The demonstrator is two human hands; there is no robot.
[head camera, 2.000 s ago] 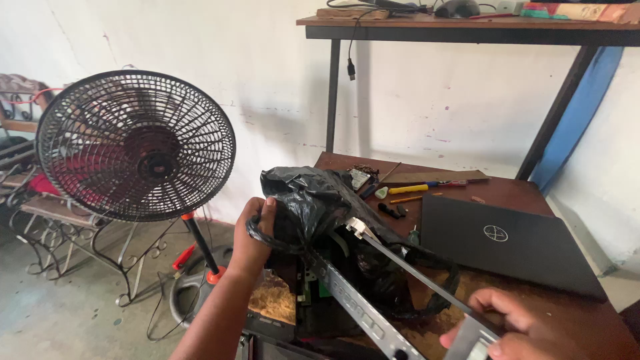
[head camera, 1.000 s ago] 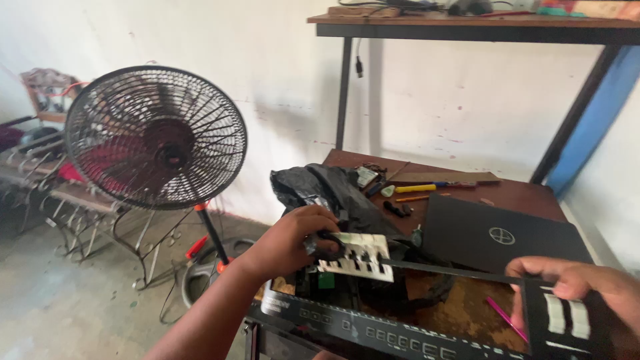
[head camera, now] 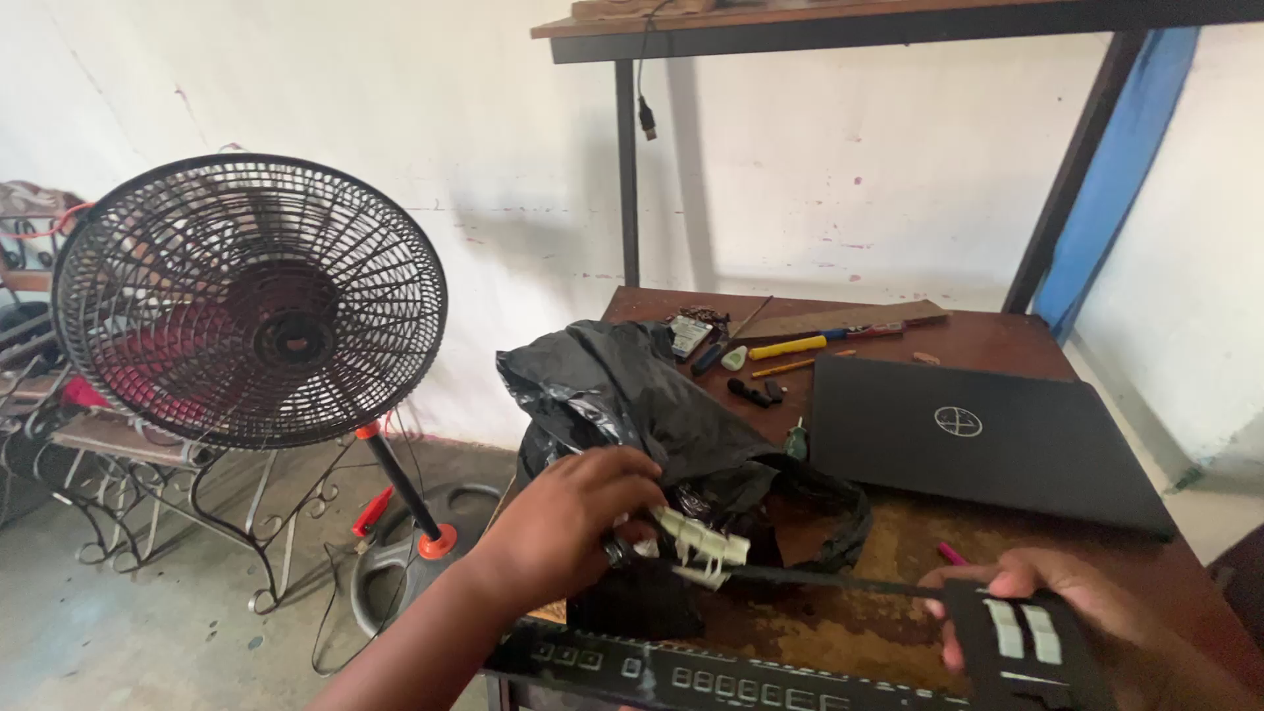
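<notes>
My left hand (head camera: 592,513) grips the left part of a thin black strip with a white plastic toothed piece (head camera: 703,543) beside the fingers. The strip runs right to a black plastic end piece (head camera: 1022,642) with two white parts on it, which my right hand (head camera: 1047,583) holds. Below both hands lies a long black panel (head camera: 671,671) with rows of outlined openings, cut off by the lower edge of the view. A crumpled black plastic bag (head camera: 632,395) rests on the wooden table just behind my left hand.
A closed black laptop (head camera: 978,444) lies on the table (head camera: 1027,346) at the right. Behind the bag are a yellow-handled tool (head camera: 787,348), a blue-handled one and small parts. A black fan (head camera: 252,306) stands left; a shelf (head camera: 839,30) spans above, with a cable (head camera: 646,114) hanging down.
Two seconds ago my left hand was at the black bag and the strip ran steeply. Since then, that hand has moved onto the strip, which now lies nearly level between both hands.
</notes>
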